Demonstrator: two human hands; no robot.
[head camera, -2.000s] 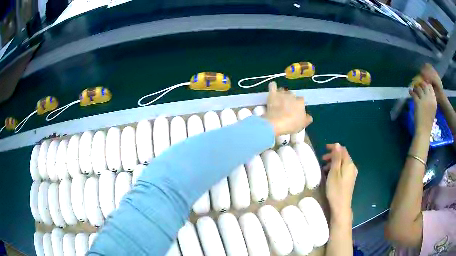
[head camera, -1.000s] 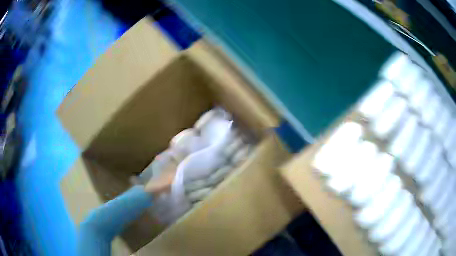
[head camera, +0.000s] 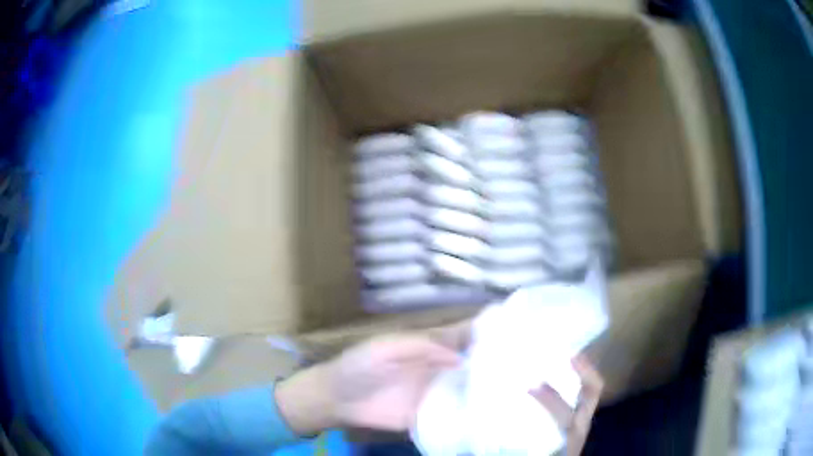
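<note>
White plastic housing shells (head camera: 459, 197) stand in several close rows inside the open carton (head camera: 486, 64). A bright white bundle (head camera: 526, 338), blurred and perhaps shells with thin film, is held between my two hands over the carton's near edge. My left hand (head camera: 388, 383) is at the bundle's left side, palm towards it. My right hand (head camera: 579, 405) is at its lower right, fingers curled round it and partly hidden. Whether the bundle is one piece or several I cannot tell.
Carton flaps spread out at the left (head camera: 236, 196) and near side. More white shells (head camera: 771, 383) stand on a cardboard sheet (head camera: 718, 396) at the lower right. The green worktop (head camera: 784, 178) runs along the right. The blue floor (head camera: 89, 205) shows at the left.
The view has turned from the shell rows on the worktop to the carton. The white bundle has come out of the carton, baring the rows, and both hands now hold it.
</note>
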